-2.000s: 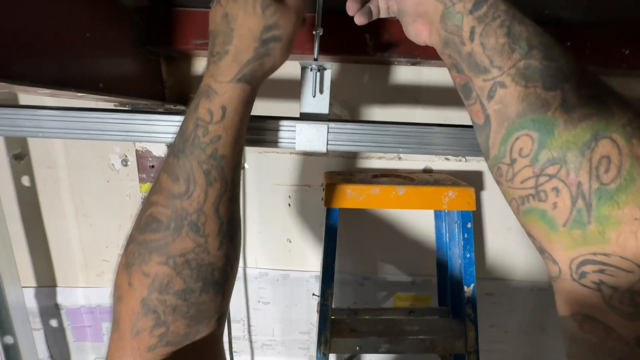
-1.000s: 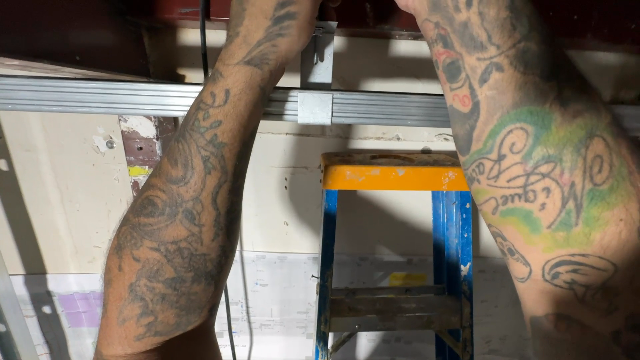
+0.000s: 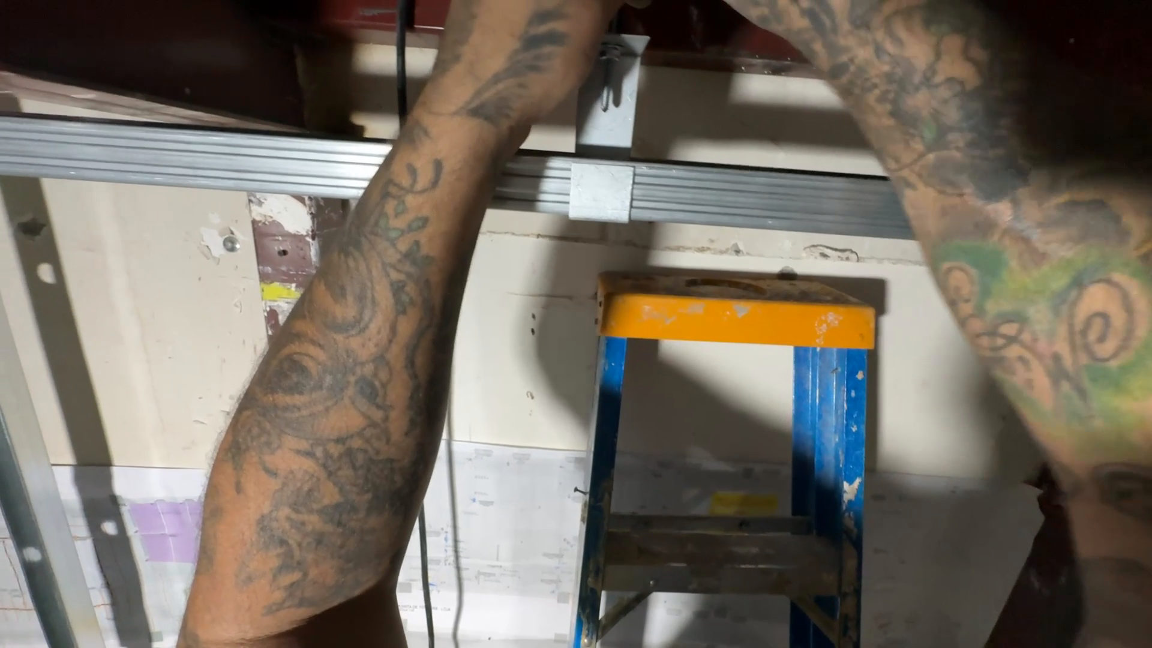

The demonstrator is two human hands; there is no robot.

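Both my forearms reach up past the top edge of the view. The wrist of my left arm shows beside a metal bracket (image 3: 608, 103), but the fingers are out of sight. My right forearm rises on the right, its hand also cut off by the top edge. The bracket hangs above a horizontal ribbed metal channel (image 3: 738, 196), with a metal clip (image 3: 601, 192) around the channel below it. A bolt or wire end (image 3: 609, 76) shows at the bracket's upper part. What my hands hold or touch is hidden.
A stepladder with an orange top (image 3: 738, 322) and blue rails stands below the channel. Dark red steel beams (image 3: 162, 54) cross above. A black cable (image 3: 402, 72) hangs behind my left arm. A perforated metal stud (image 3: 36, 531) leans at left, and printed sheets (image 3: 504, 540) cover the lower wall.
Both hands showed partly at the top edge two seconds ago, beside a thin rod above the bracket; they have since gone out of view. The view has shifted somewhat.
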